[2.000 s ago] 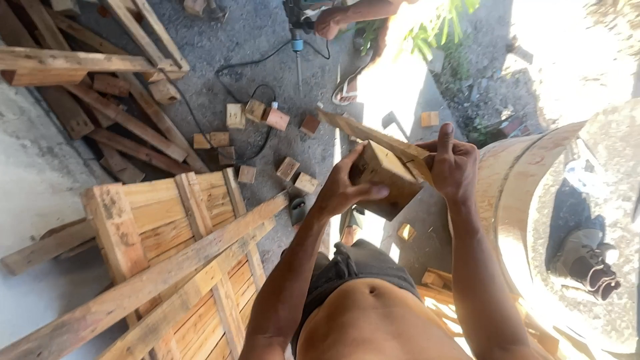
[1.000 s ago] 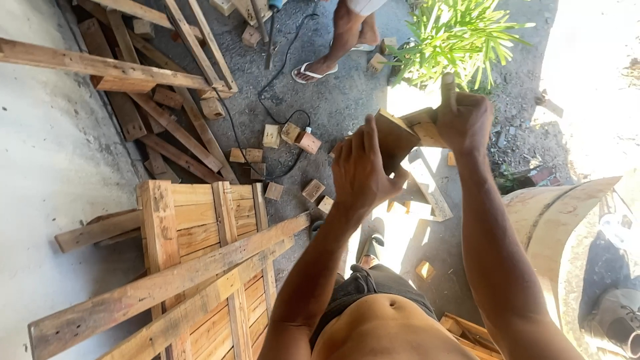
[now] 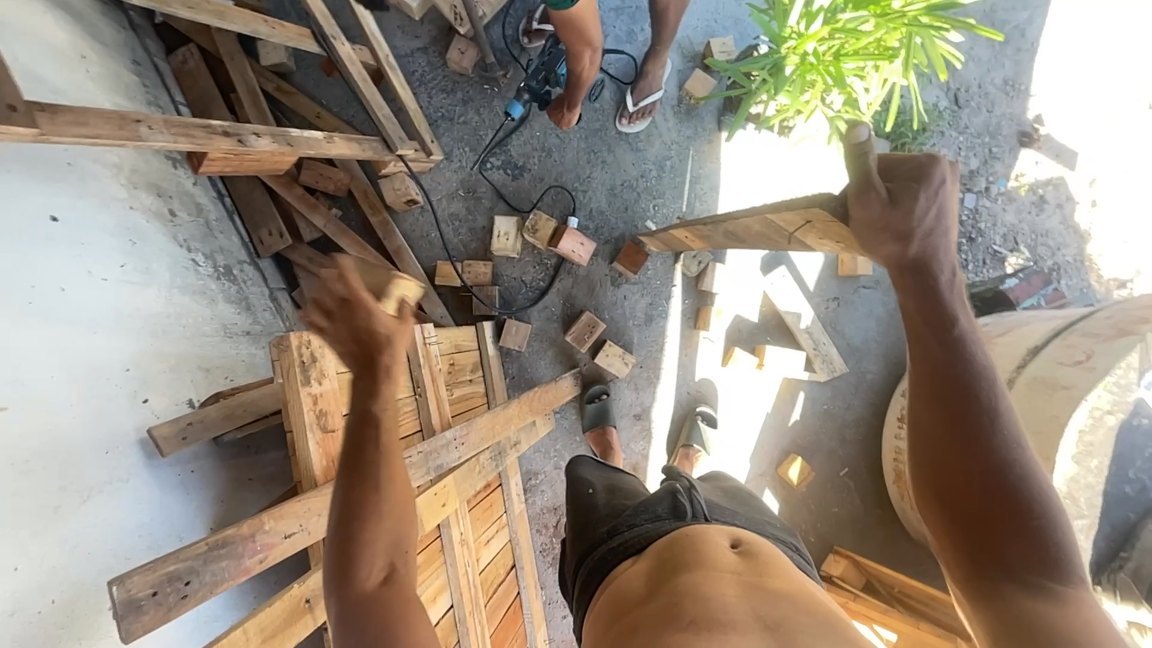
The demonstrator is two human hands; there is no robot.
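My left hand [image 3: 355, 315], a little blurred, grips a wooden block [image 3: 400, 292] above the top of a slatted pallet [image 3: 310, 405] at the left. Out to the right, my right hand [image 3: 900, 207] is closed around the end of a wooden plank [image 3: 756, 225], thumb up, near a leafy plant. The plank's other end reaches toward the middle, over the floor. Beneath it and around it lie several cut wooden blocks [image 3: 585, 330] on the concrete.
A co-worker's hand [image 3: 564, 112] is on a power drill [image 3: 540, 76] with a long bit; its black cord crosses the floor. Long boards [image 3: 225, 531] lie over the pallet. Wooden frames [image 3: 225, 130] lean at the upper left. A round concrete-like rim [image 3: 1035, 351] stands at the right.
My hands were together at the wood; now they are far apart, the left one moved left with a block, the right one keeping the plank. The co-worker's drill has come into view again.
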